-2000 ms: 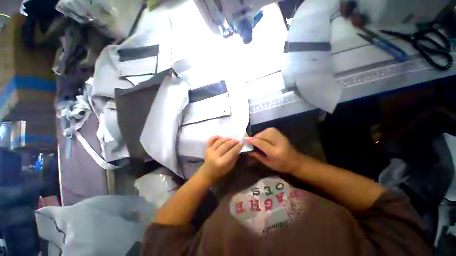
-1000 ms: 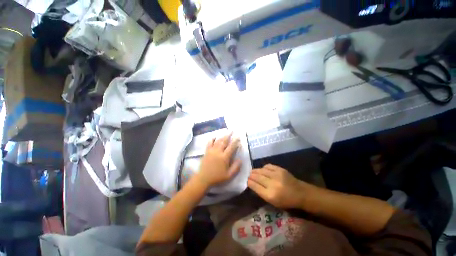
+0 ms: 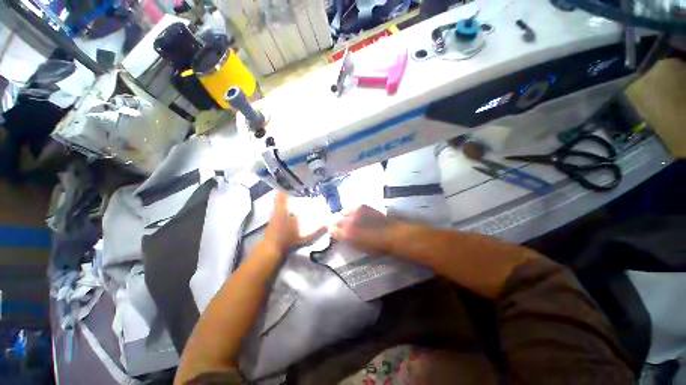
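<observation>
The light grey garment panel [image 3: 308, 301] lies over the front edge of the sewing machine table, its upper part in the bright lamp light. My left hand [image 3: 284, 225] lies on the cloth just left of the needle area, thumb spread from the fingers. My right hand [image 3: 359, 228] is on the cloth in front of the presser foot area [image 3: 331, 197], fingertips bent down at it. Glare hides the cloth edge at the fingertips. The white JACK sewing machine [image 3: 361, 135] stands above both hands.
Black-handled shears [image 3: 590, 162] and blue snips [image 3: 519, 177] lie right of the machine bed. A dark grey panel [image 3: 174, 259] and more pale pieces with dark bars lie at left. A pink item [image 3: 385, 75] is on the machine top. Yellow and black cones [image 3: 228, 78] stand behind.
The view has tilted up to show more of the machine. Both hands have moved from the cloth's near edge up to the needle area, and the panel has shifted with them.
</observation>
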